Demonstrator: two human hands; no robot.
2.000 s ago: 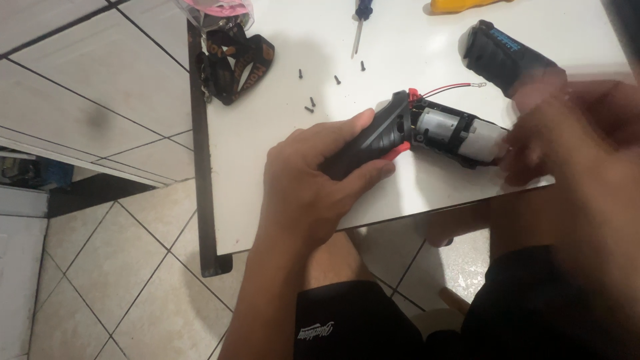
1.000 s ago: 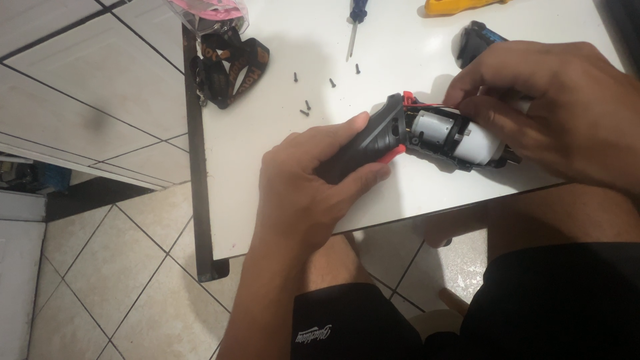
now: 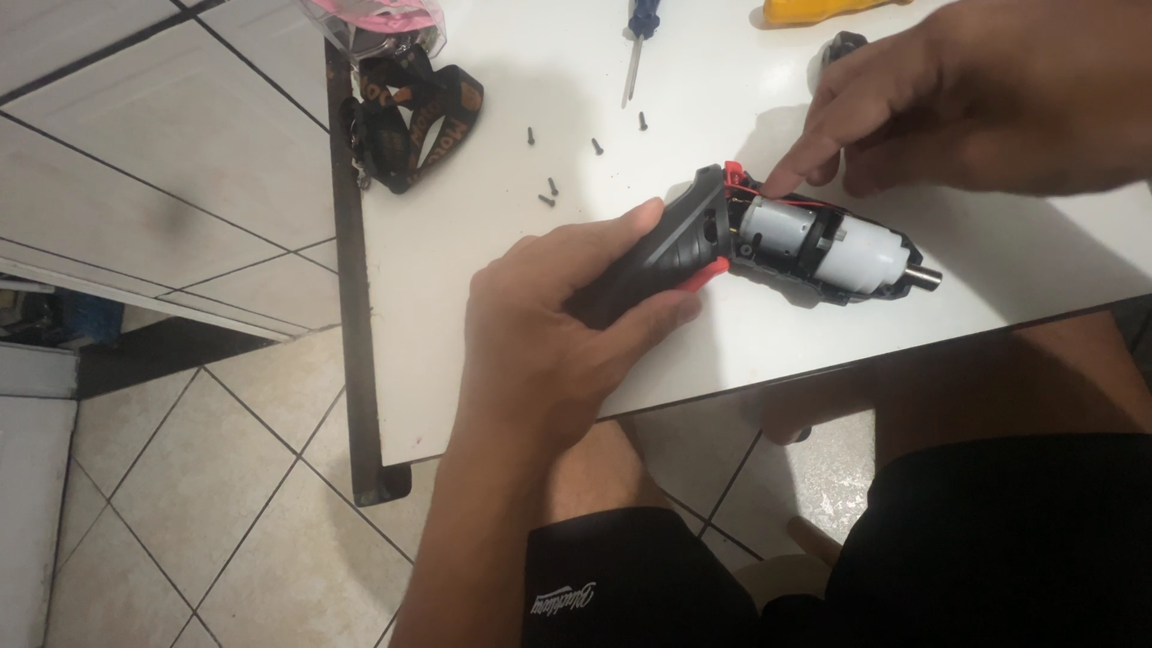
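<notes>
My left hand (image 3: 558, 315) is wrapped around the black handle of a cordless screwdriver (image 3: 661, 238). The tool's body is uncovered, showing a silver motor (image 3: 779, 225), a white gearbox housing (image 3: 861, 256) and a metal shaft (image 3: 924, 277) at the right end. Red wires (image 3: 792, 199) run along the upper edge of the body. My right hand (image 3: 936, 108) has a fingertip at the wires beside the motor's upper left end; its other fingers are partly curled and hold nothing visible. Behind it, a dark tool part (image 3: 844, 47) shows only in part.
Several small dark screws (image 3: 597, 146) lie on the white tabletop (image 3: 504, 360). Beyond them are a blue-handled screwdriver (image 3: 643, 22) and a yellow object (image 3: 814, 9). A black and orange lanyard (image 3: 414, 117) and a clear bag with pink contents (image 3: 387, 20) rest at the table's left edge.
The red wires, whose end stuck out above the body two seconds ago, now lie along it. My right hand has moved off the gearbox area, uncovering the shaft. My left hand keeps its hold.
</notes>
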